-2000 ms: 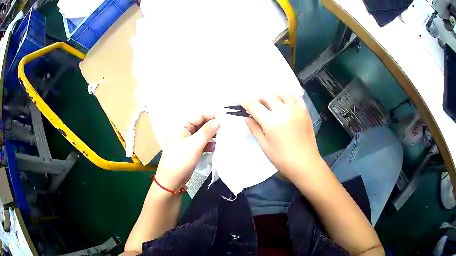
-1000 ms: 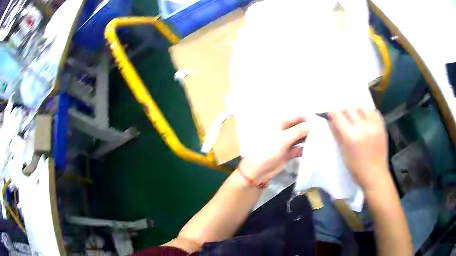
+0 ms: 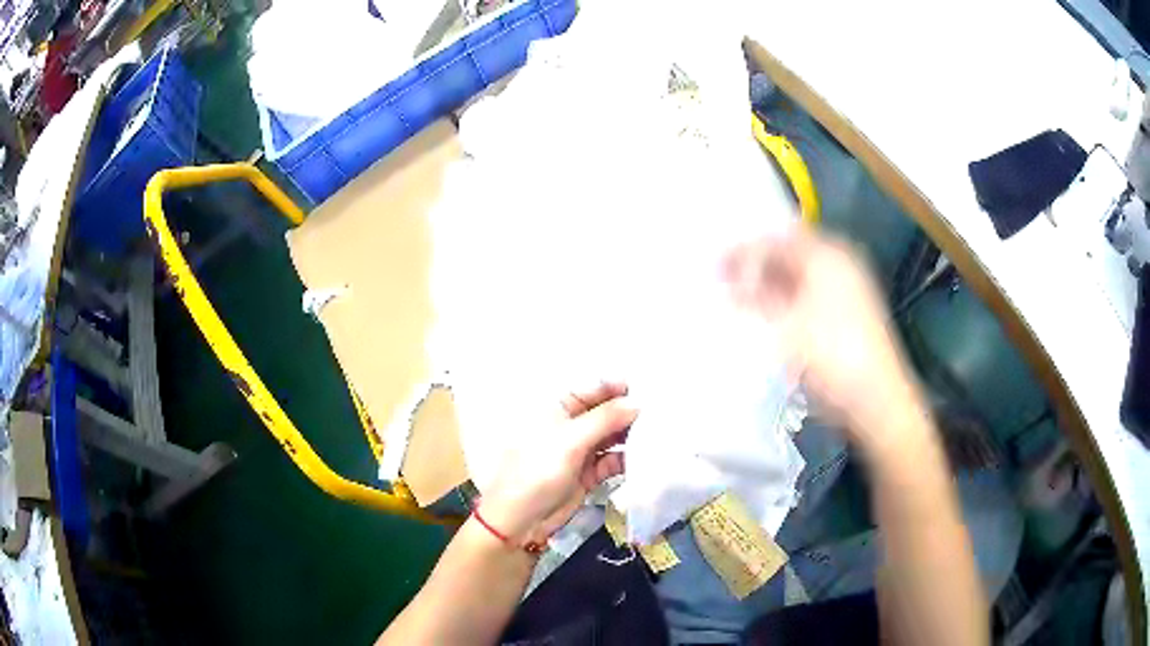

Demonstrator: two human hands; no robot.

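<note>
A bright white cloth piece [image 3: 687,473] hangs over my lap, and its edge lies at my left fingertips. My left hand [image 3: 561,467], with a red string on the wrist, pinches it. My right hand [image 3: 807,303] is raised over the right part of the white pile [image 3: 593,215] and is motion-blurred; I cannot tell if it holds anything. No snips can be made out. Brown printed labels [image 3: 738,545] show below the cloth, at my lap.
A cardboard sheet [image 3: 372,271] lies left of the pile. A yellow tube frame [image 3: 240,372] bends around it. A blue crate [image 3: 416,107] with white cloth stands beyond. A white table [image 3: 958,76] with dark cloth [image 3: 1028,181] is at the right.
My right hand has moved away from my left, up and over the pile. The dark tool tip seen at my right fingers is no longer visible. The brown labels show more. The view has shifted.
</note>
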